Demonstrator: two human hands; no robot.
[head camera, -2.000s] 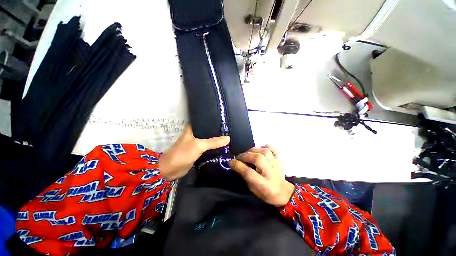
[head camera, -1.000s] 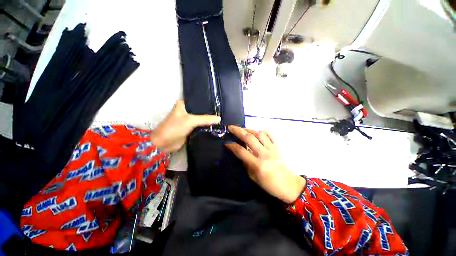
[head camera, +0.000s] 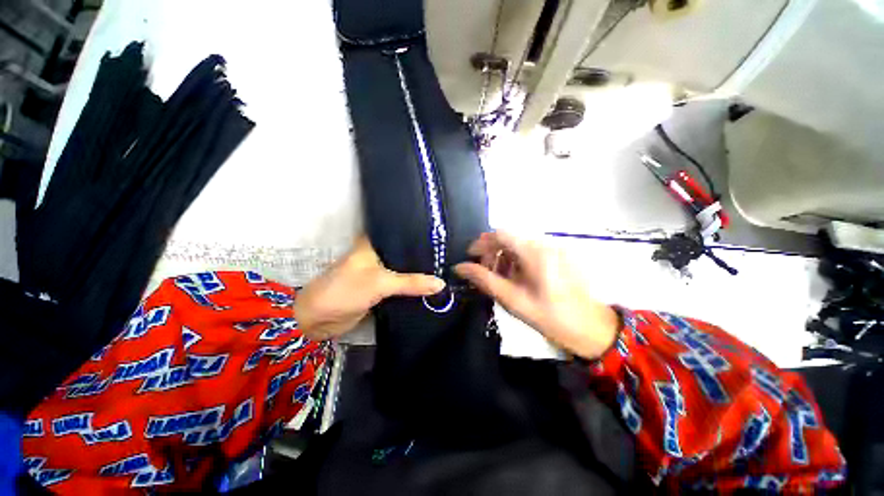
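The black zippered gusset strip (head camera: 388, 165) runs from the top of the picture down toward my lap, left of the needle area, with a pale zipper line (head camera: 424, 165) along it. A small silvery ring (head camera: 438, 298) lies at the zipper's lower end. My left hand (head camera: 354, 291) holds the strip's left edge, its thumb pressing beside the ring. My right hand (head camera: 533, 291) is at the strip's right edge, thumb and forefinger near the ring; whether they pinch the cloth is unclear. The strip's lower part hangs over the dark-clothed lap.
The off-white sewing machine (head camera: 785, 145) fills the upper right, its presser foot area (head camera: 494, 121) right of the strip. Red-handled snips (head camera: 686, 189) lie on the right. Black frayed strips (head camera: 145, 165) lie at left. A tangled black heap (head camera: 848, 300) is at far right.
The ring and zipper end first moved up, then back down toward me. My right hand has shifted right, and its fingers have lifted and curled. My left hand stays on the strip.
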